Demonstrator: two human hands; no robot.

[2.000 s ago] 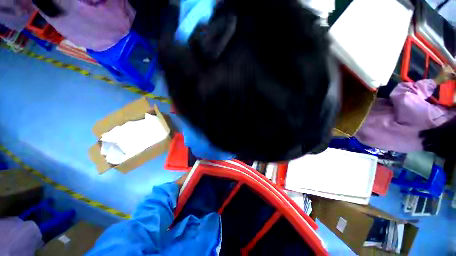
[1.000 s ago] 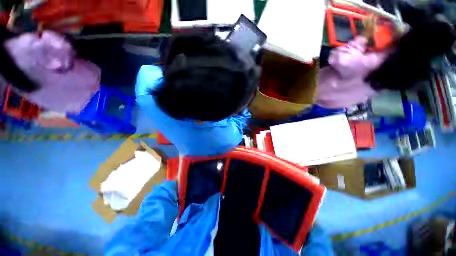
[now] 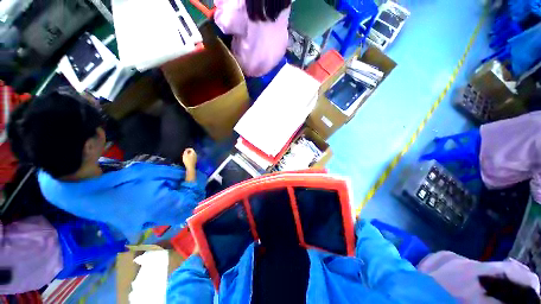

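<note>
A red foam tray (image 3: 271, 176) with three pockets holding black tablets (image 3: 320, 217) is in front of my body. More tray edges show beneath it, so it seems to be a stack. My left sleeve (image 3: 191, 284) reaches the tray's left edge and my right sleeve (image 3: 379, 252) reaches its right edge. Both hands grip the sides but are almost wholly hidden by the tray and sleeves. The tray's near edge is partly covered by my blue clothing.
A person in blue (image 3: 124, 193) is close at the left. Ahead are an open brown carton (image 3: 228, 107), a white slab (image 3: 279, 110) on red trays, and a carton holding tablets (image 3: 326, 119). Blue floor with a yellow line (image 3: 409, 142) runs at the right. People in pink sit around.
My view has turned to the right. The person in blue has shifted to the left of view. The tray remains held in front of my body.
</note>
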